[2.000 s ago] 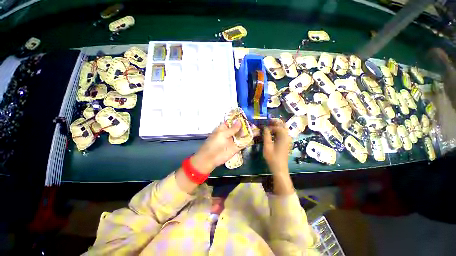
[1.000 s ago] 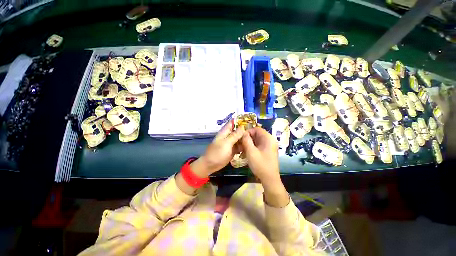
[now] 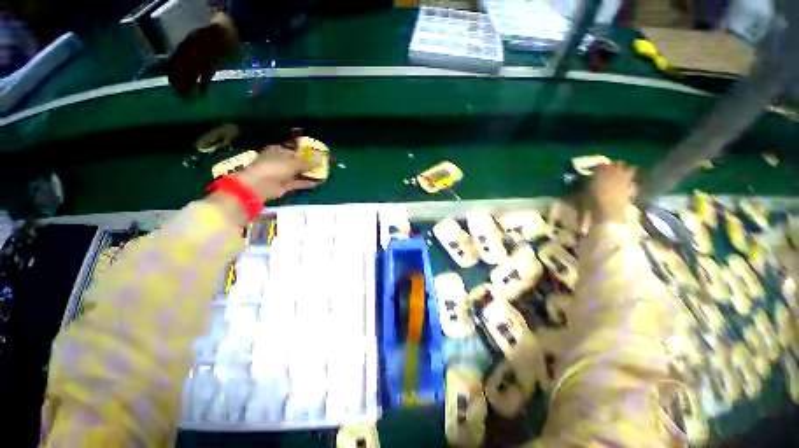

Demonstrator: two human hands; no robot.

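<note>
My left hand (image 3: 273, 172) reaches over the green belt and grips a cream housing (image 3: 313, 158) with a yellow-edged part showing at its far end. My right hand (image 3: 611, 187) is stretched to the belt's near edge, beside another cream housing (image 3: 589, 163); it is blurred, and I cannot tell whether it touches or holds anything. The white battery tray (image 3: 337, 289) lies below my left forearm, which covers part of it; a few cells show at its left. The blue tape dispenser (image 3: 394, 315) with its orange-brown roll stands right of the tray.
Many cream housings (image 3: 504, 324) are piled right of the dispenser, partly under my right forearm. More units (image 3: 440, 177) lie on the belt. White gridded trays (image 3: 457, 37) stand beyond the belt. A dark-looking hand (image 3: 203, 54) shows at upper left. A grey bar crosses the upper right.
The view has shifted forward over the belt. My hands have parted from the near bench edge; the left has carried a housing to the belt at left, the right has reached forward and right.
</note>
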